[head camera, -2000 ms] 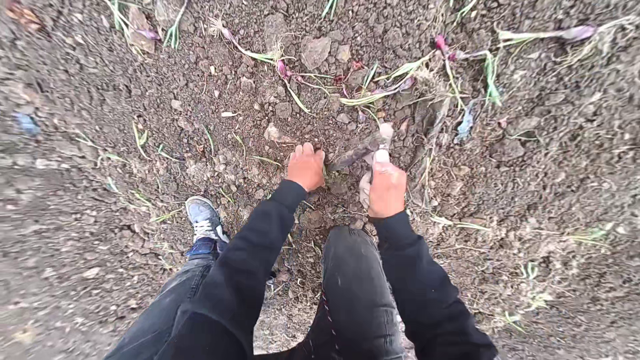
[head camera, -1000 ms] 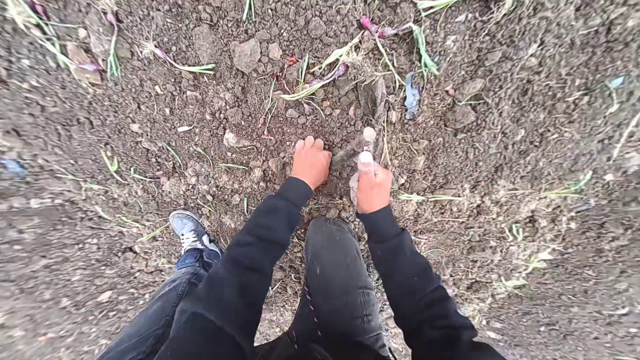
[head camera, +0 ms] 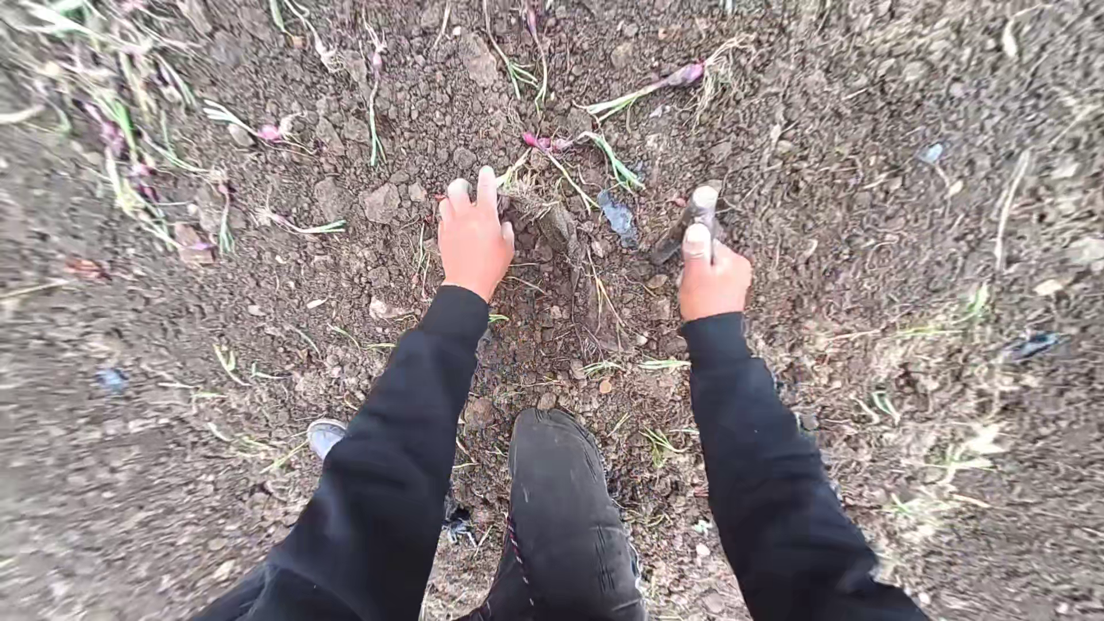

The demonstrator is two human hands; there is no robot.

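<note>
My right hand (head camera: 714, 267) is closed around the handle of a short hand tool (head camera: 676, 233), whose dark end points down and left toward the soil; its exact kind cannot be told. My left hand (head camera: 473, 231) reaches forward over the soil, fingers slightly bent, at the root end of a green-topped onion plant (head camera: 515, 170). Whether its fingertips grip a leaf is hidden. Between the hands lies a dark, root-filled clod (head camera: 561, 231). Just ahead of them rests a purple onion seedling (head camera: 552, 143) with green leaves.
More onion seedlings lie about, one at upper right (head camera: 686, 76) and a heap at upper left (head camera: 112, 129). A bluish plastic scrap (head camera: 617, 217) sits between my hands. My knee (head camera: 561, 483) and a grey shoe (head camera: 325, 435) are near the bottom. Stones dot the soil.
My hands have moved apart and forward; the right hand carries the tool to the right, past the bluish scrap. The view now takes in more seedlings at upper left.
</note>
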